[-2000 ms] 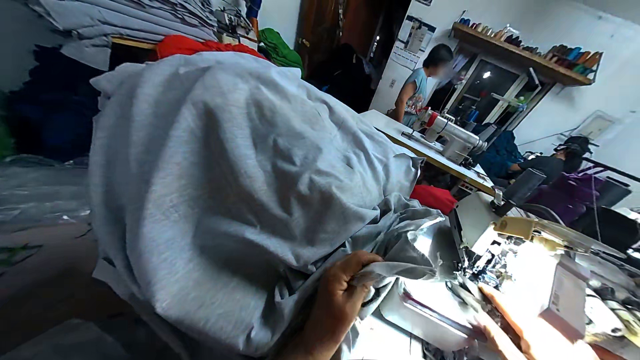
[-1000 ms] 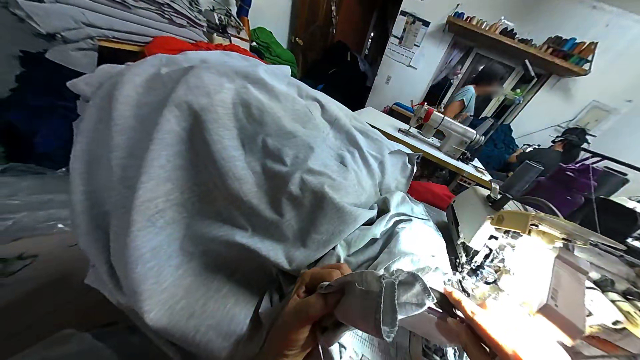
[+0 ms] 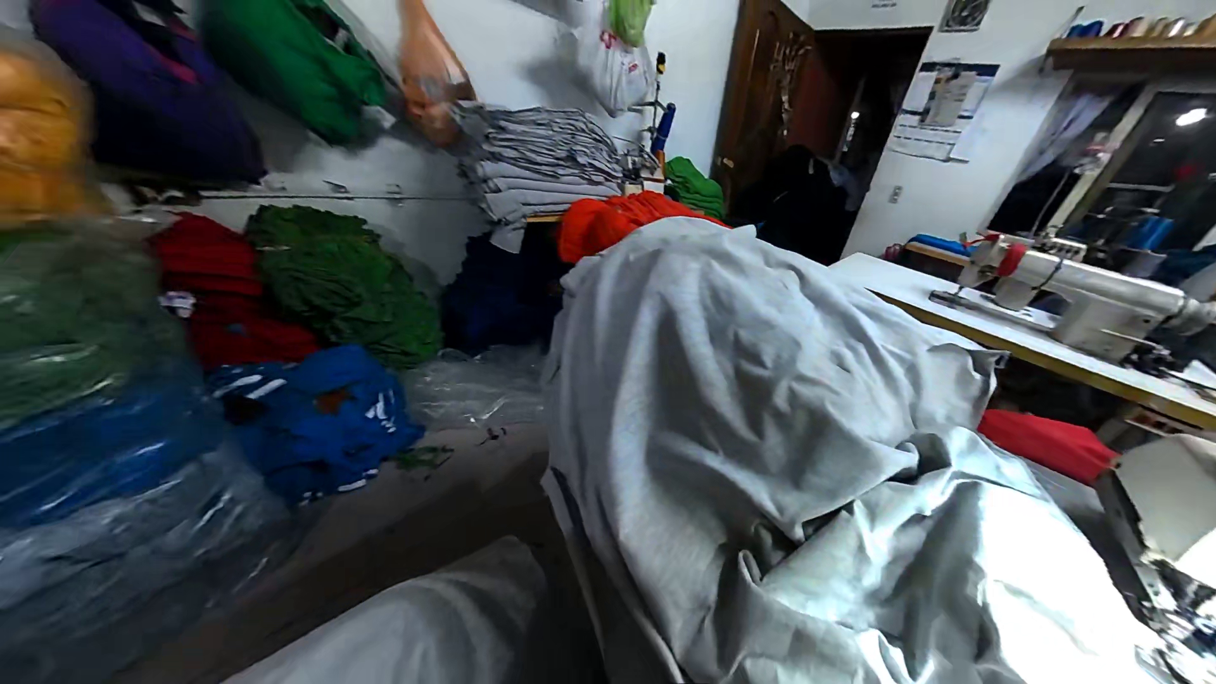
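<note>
Neither my left hand nor my right hand shows in the head view. A large heap of light grey fabric (image 3: 750,380) fills the middle and lower right, draped in loose folds. Its lower right part is brightly lit and reaches the metal parts of a sewing machine (image 3: 1164,589) at the right edge, which is only partly in view. Light grey cloth (image 3: 418,627) also shows at the bottom, left of the heap.
A second sewing machine (image 3: 1092,280) stands on a white table (image 3: 883,277) at the right. Folded grey fabric (image 3: 546,161) is stacked behind the heap, beside orange-red cloth (image 3: 627,218). Blue garments (image 3: 323,418), green cloth (image 3: 342,285) and plastic-wrapped bundles (image 3: 104,456) lie at the left.
The view has swung to the left. Both hands, which were at the grey fabric by the machine, have gone out of view, as have the people at the right.
</note>
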